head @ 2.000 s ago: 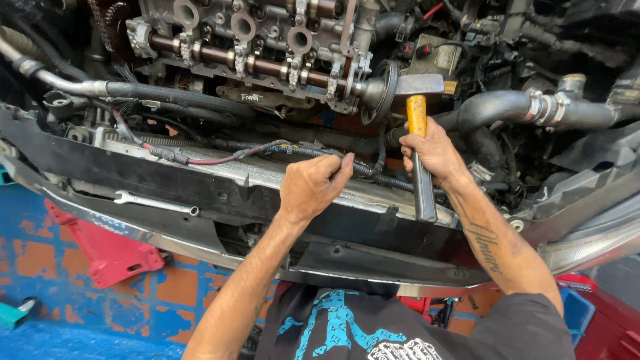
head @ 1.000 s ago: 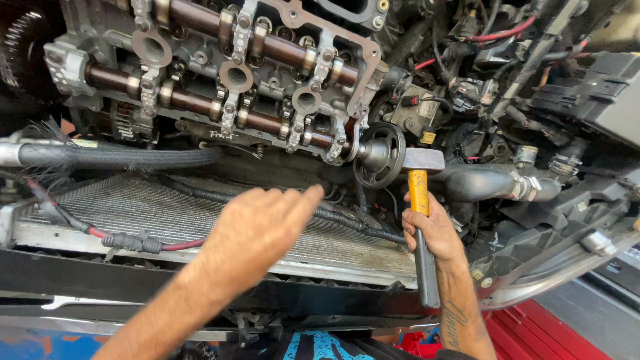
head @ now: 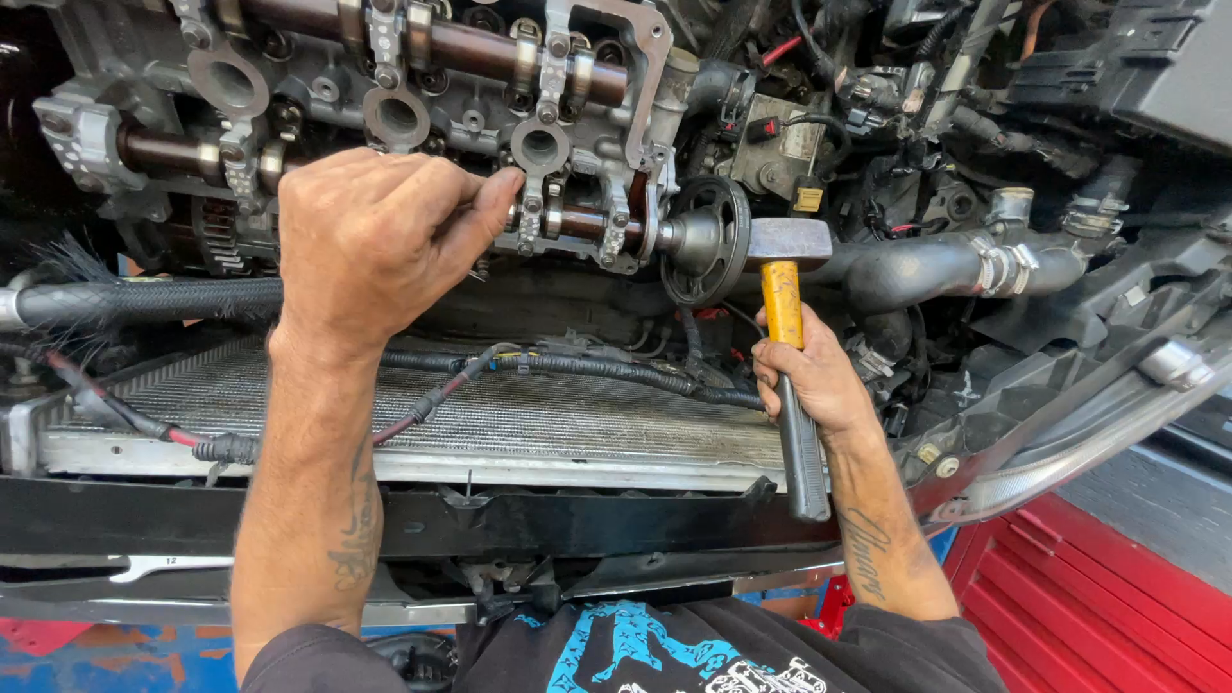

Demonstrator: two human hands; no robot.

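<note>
My right hand point(head: 813, 371) grips a hammer point(head: 789, 241) by its yellow and black handle, head up. The hammer's steel head is right against or just beside the rim of a black spoked pulley point(head: 709, 241), at the end of a camshaft point(head: 587, 223). My left hand point(head: 385, 231) is curled, thumb to the right, over the lower camshaft of the open cylinder head point(head: 472, 87). Its fingers are turned away from view, so whether it holds or touches anything is hidden.
Below the engine lies a radiator point(head: 577, 414) with a wiring harness point(head: 616, 371) across it. A combination wrench point(head: 173, 566) rests on the front bumper area. A thick hose with clamps point(head: 943, 269) runs at the right. A red tool cabinet point(head: 1088, 597) stands at lower right.
My left hand has moved up from over the radiator area to the lower camshaft. My right hand still holds the hammer by the pulley. The view has shifted closer to the engine.
</note>
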